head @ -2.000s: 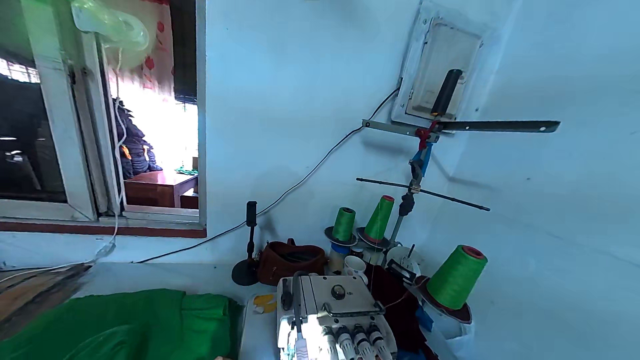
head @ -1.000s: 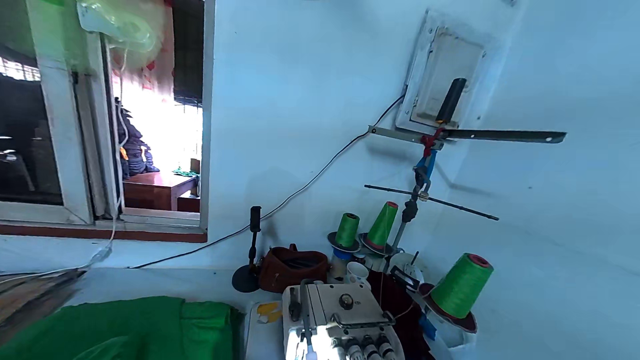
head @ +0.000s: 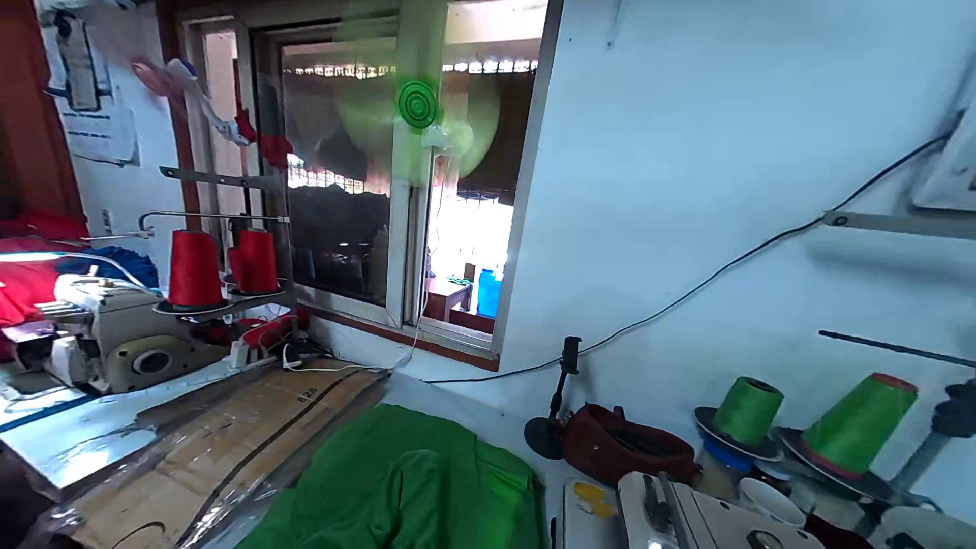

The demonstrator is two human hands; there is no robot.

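Note:
Neither my left hand nor my right hand shows in the head view. A pile of green fabric (head: 412, 488) lies at the bottom middle. To its right stands a white overlock sewing machine (head: 709, 518), cut off by the lower edge. Green thread cones (head: 749, 412) sit on the dark discs of a thread stand behind the machine. A brown bag (head: 625, 450) lies beside a black phone stand (head: 566, 396) at the wall.
A second sewing machine (head: 145, 335) with red thread cones (head: 192, 271) stands at the left. Plastic-covered cardboard (head: 229, 450) lies between it and the green fabric. Behind are a sliding window (head: 404, 229), a spinning green fan (head: 418, 105) and a black cable (head: 686, 293) along the wall.
The view has swung left, bringing in the second machine, the red cones and the whole fan. The overlock machine now stands at the lower right of the view.

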